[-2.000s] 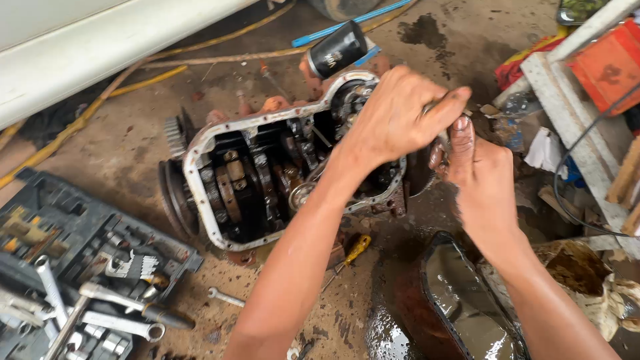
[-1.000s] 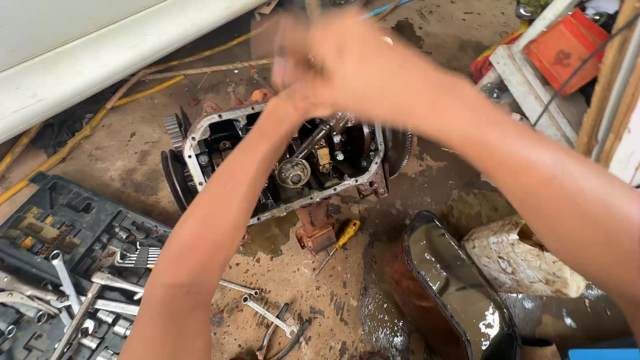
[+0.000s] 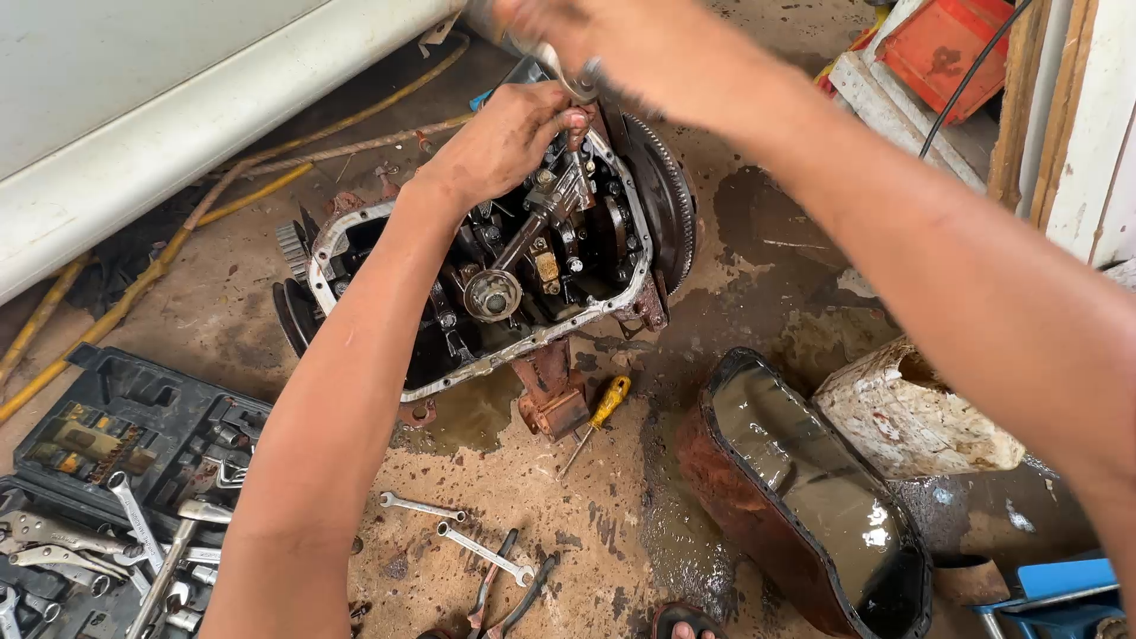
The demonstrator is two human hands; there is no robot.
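Observation:
An engine block lies with its open crankcase facing up. Across it reaches an oil pump pickup tube with a round strainer. My left hand is at the block's far edge, its fingers closed around a dark, narrow part at the tube's upper end. Just above it, my right hand is blurred and curled around a metal tool, whose kind I cannot tell. The toothed flywheel stands at the block's right side.
An oil pan holding murky liquid stands lower right, beside a dirty white container. A yellow-handled screwdriver, combination wrenches and pliers lie on the floor. A tool case sits left, below a white car body panel.
The pickup tube with its strainer, hidden or unclear two seconds ago, now shows across the crankcase. Both hands have moved from the block's right side to its far edge.

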